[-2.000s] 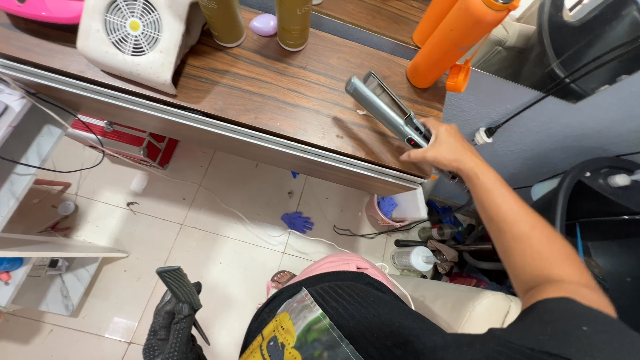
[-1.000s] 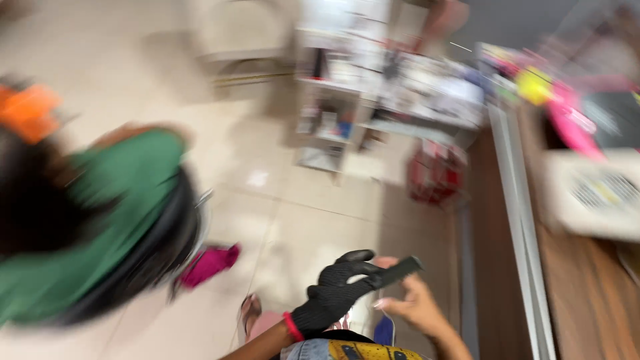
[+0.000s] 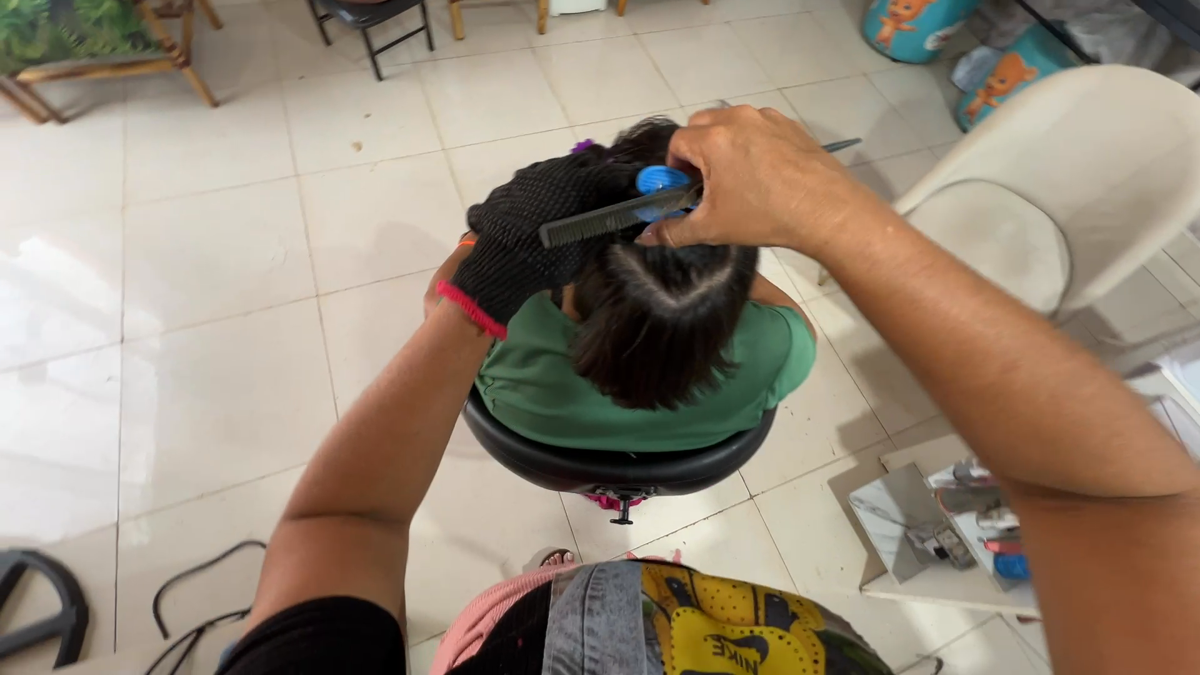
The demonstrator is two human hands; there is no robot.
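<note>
A person in a green top sits facing away in a black chair (image 3: 619, 459), dark hair (image 3: 656, 328) parted in a V at the back. On the upper head, my left hand (image 3: 553, 220), in a black dotted knit glove with a red cuff, rests at the hair; its fingertips are hidden. Bare, my right hand (image 3: 750, 178) holds a dark tail comb (image 3: 619, 214) between thumb and fingers, teeth toward the left and pointed tail out to the right. A blue hair clip (image 3: 662, 180) lies behind the comb, close to my right fingers; whether they grip it is unclear.
A cream chair (image 3: 1106, 187) stands at right, with a white shelf unit (image 3: 937, 581) holding small items below it. Cables (image 3: 202, 572) lie at lower left near a dark frame (image 3: 42, 609). Wooden-legged furniture (image 3: 112, 70) and a folding chair (image 3: 375, 14) stand at the back.
The view has swung round to the seated person. My right hand held a hair straightener over the counter two seconds ago; now it holds the comb, earlier in my gloved left hand. Both hands are at the head.
</note>
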